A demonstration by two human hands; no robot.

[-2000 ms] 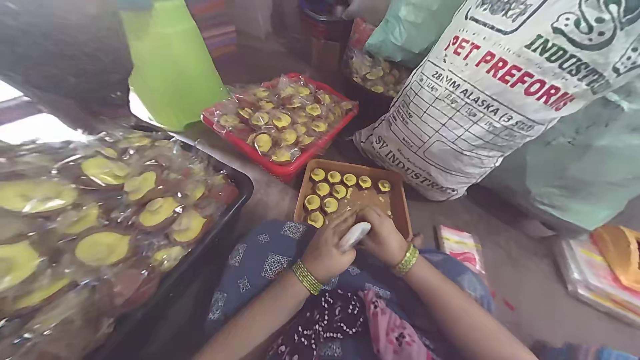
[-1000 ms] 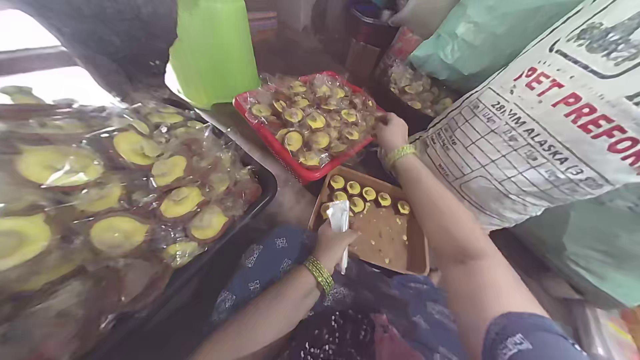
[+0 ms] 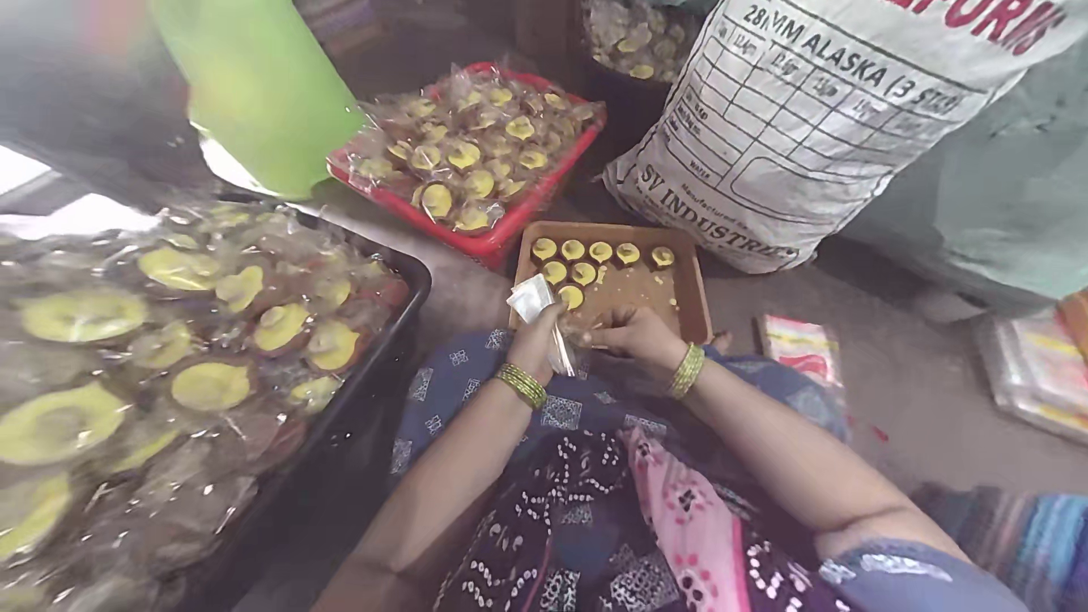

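Note:
My left hand (image 3: 537, 342) is closed on a bundle of clear plastic packets (image 3: 532, 297), which sticks out above and below the fingers. Close at its right, my right hand (image 3: 633, 336) has its fingertips pinched at the packets; what they grip is too blurred to tell. Both hands are over the near edge of a shallow brown tray (image 3: 699, 293). Inside that tray, several small round dark cups with yellow filling (image 3: 628, 253) stand in rows toward the far and left sides, with crumbs beside them.
A red basket (image 3: 489, 246) of wrapped yellow-topped pieces lies beyond the tray. At left is a large black crate (image 3: 408, 297) of similar pieces. A printed white sack (image 3: 807, 127) stands at right, near flat plastic packs (image 3: 801, 353). A green container (image 3: 263, 93) stands behind.
My right hand was at the red basket a second ago and has come back beside my left hand. The left hand still holds the packets.

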